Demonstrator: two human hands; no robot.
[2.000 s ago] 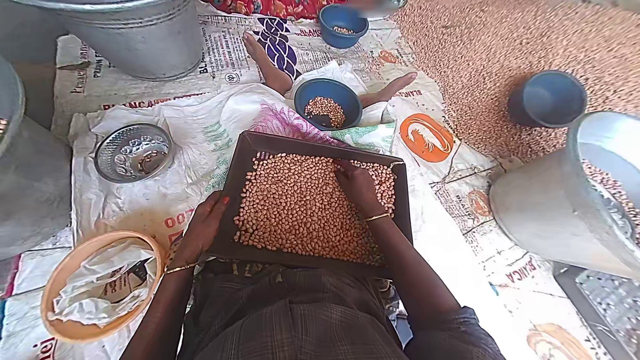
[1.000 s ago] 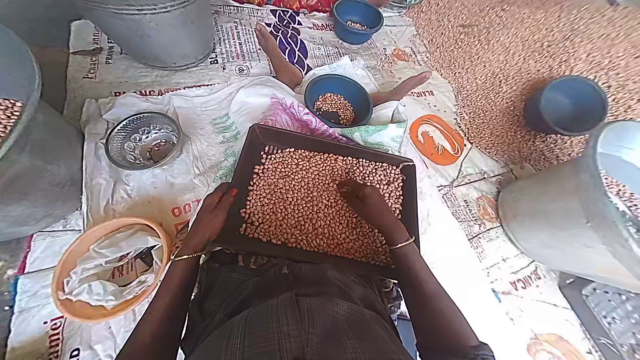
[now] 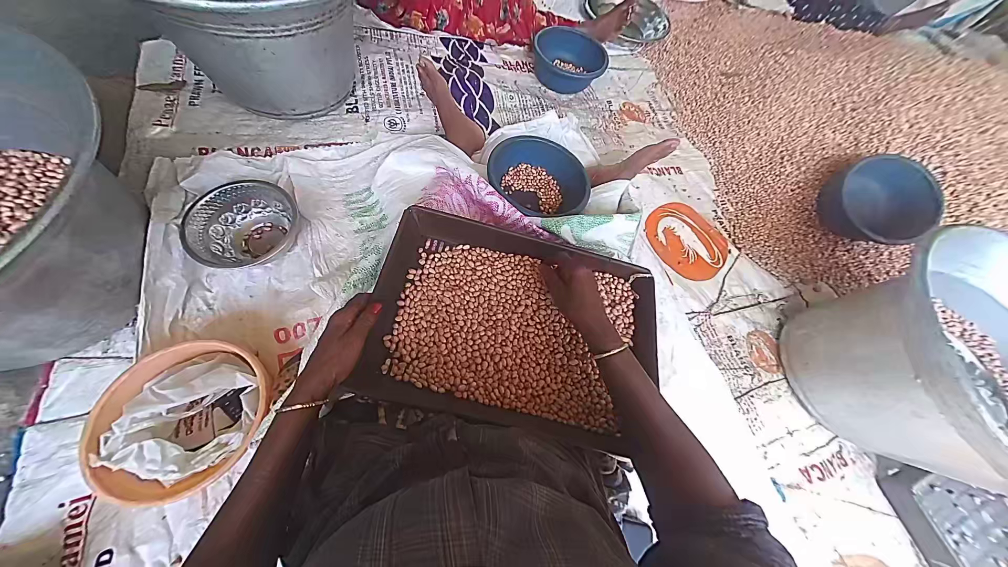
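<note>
A dark rectangular tray (image 3: 655,331) rests across my lap, tilted a little, with a wide layer of light brown nuts or beans (image 3: 488,331) in it. My left hand (image 3: 344,342) grips the tray's left rim, thumb on top. Over the upper right part of the layer, my right hand (image 3: 577,302) touches the pieces with its fingers pointing down; whether it pinches any is hidden. Just beyond the tray stands a blue plastic bowl (image 3: 583,183) with some of the same pieces in it.
An orange-rimmed basin (image 3: 118,409) and a perforated metal bowl (image 3: 193,228) lie at left. Large metal tubs (image 3: 79,268) (image 3: 850,362) stand on both sides. Printed sacks cover the floor. A blue bucket (image 3: 882,197) sits on the spread pile (image 3: 772,102). Another person's bare feet (image 3: 445,94) are ahead.
My right hand has moved over the layer, from nearer the middle of the tray to its upper right part. My left hand has stayed on the left rim.
</note>
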